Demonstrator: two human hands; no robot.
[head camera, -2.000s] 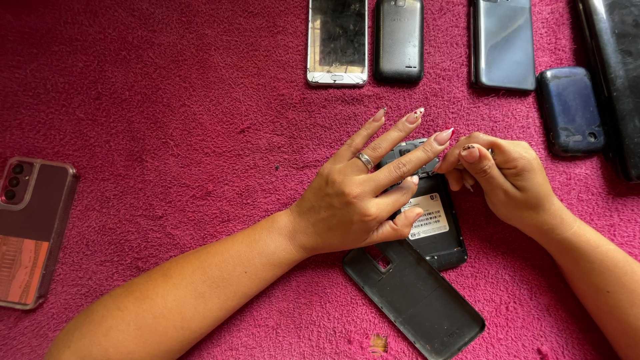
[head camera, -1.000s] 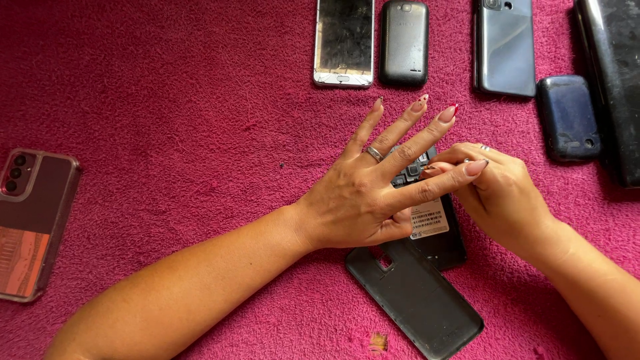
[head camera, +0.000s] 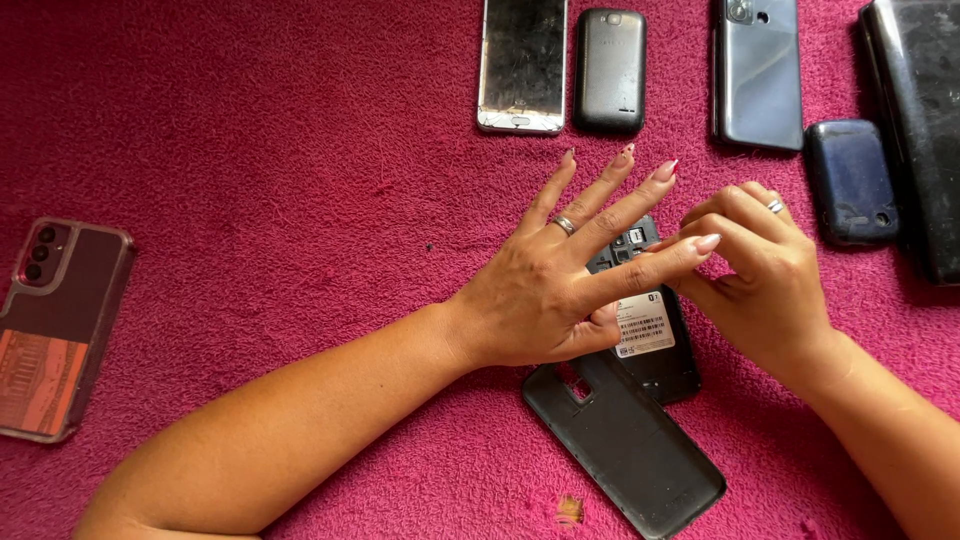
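An opened smartphone (head camera: 664, 375) lies on the pink towel with its inside showing, a label with barcodes in its bay. My left hand (head camera: 562, 277) lies across the phone's left side, fingers spread and thumb bent in over the label's edge. My right hand (head camera: 757, 277) is at the phone's upper right edge, its thumb and index finger pinched close together near the camera part; whether anything is between them is hidden behind my left index finger. Below, a black phone back cover (head camera: 637, 442) lies tilted, its upper end beside the phone's lower end.
Along the top lie a white phone with a cracked screen (head camera: 523, 67), a small black phone (head camera: 610, 71) and a grey-blue phone (head camera: 759, 75). At right are a dark blue phone (head camera: 853, 180) and a large black object (head camera: 919, 135). A phone in a clear case (head camera: 67, 322) lies far left.
My left hand's fingers have spread wider, and its index finger now reaches across in front of my right fingertips. More of the phone's camera area shows than two seconds ago.
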